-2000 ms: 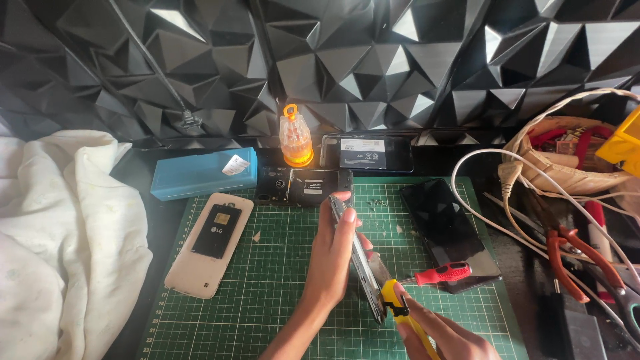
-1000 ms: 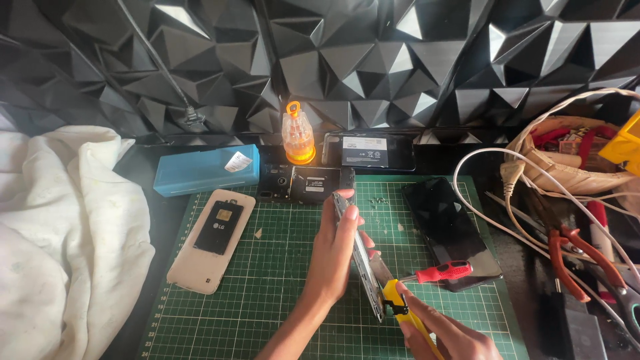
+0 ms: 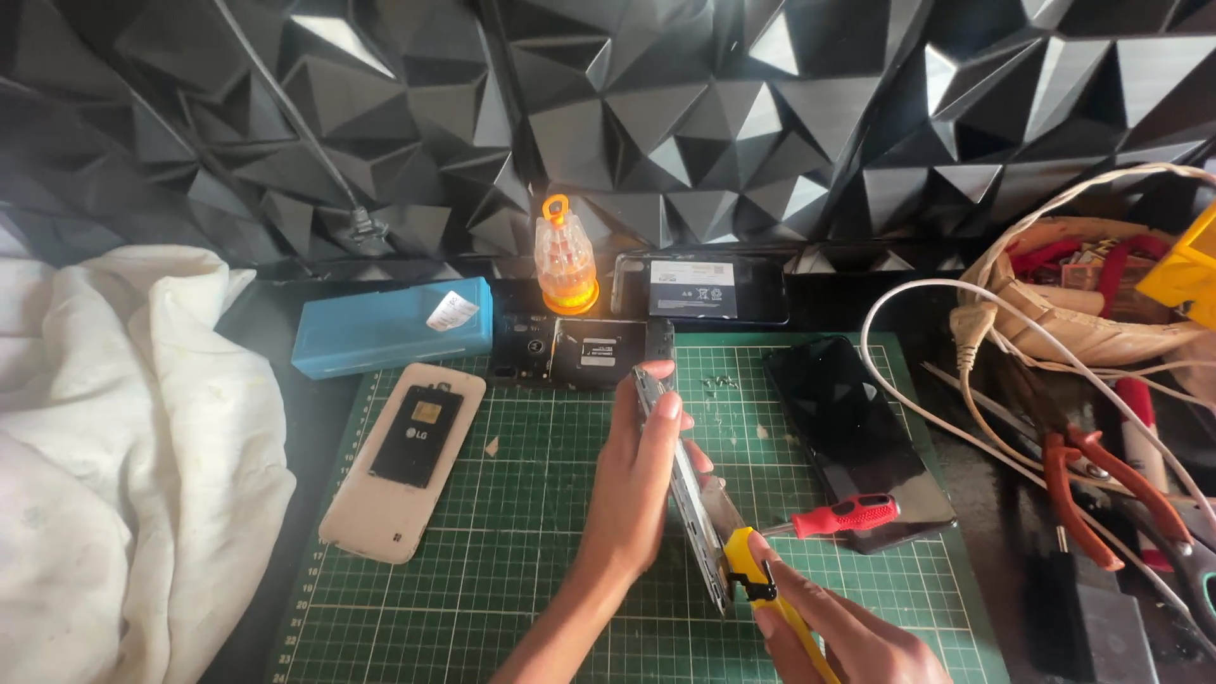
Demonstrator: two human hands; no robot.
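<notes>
Over the green cutting mat (image 3: 532, 570), my left hand (image 3: 632, 475) grips a thin phone part (image 3: 686, 494), tilted on its edge. My right hand (image 3: 836, 617) is closed on a yellow utility knife (image 3: 760, 570), its blade against the side of that part; the blade's tip is partly hidden. A red-handled screwdriver (image 3: 845, 515) lies beside the knife, partly across a dark phone screen (image 3: 855, 427). Small screws (image 3: 719, 384) lie on the mat. A white phone back cover (image 3: 380, 513) with a black LG battery (image 3: 418, 437) on it is at the left.
Behind the mat are a blue case (image 3: 380, 328), an opened phone body (image 3: 532, 351), a clear screwdriver-bit holder (image 3: 567, 261) and a battery (image 3: 693, 290) on a black cover. Right: white cable (image 3: 1035, 342), pliers (image 3: 1073, 513), basket (image 3: 1073, 313). White cloth (image 3: 142, 456) lies left.
</notes>
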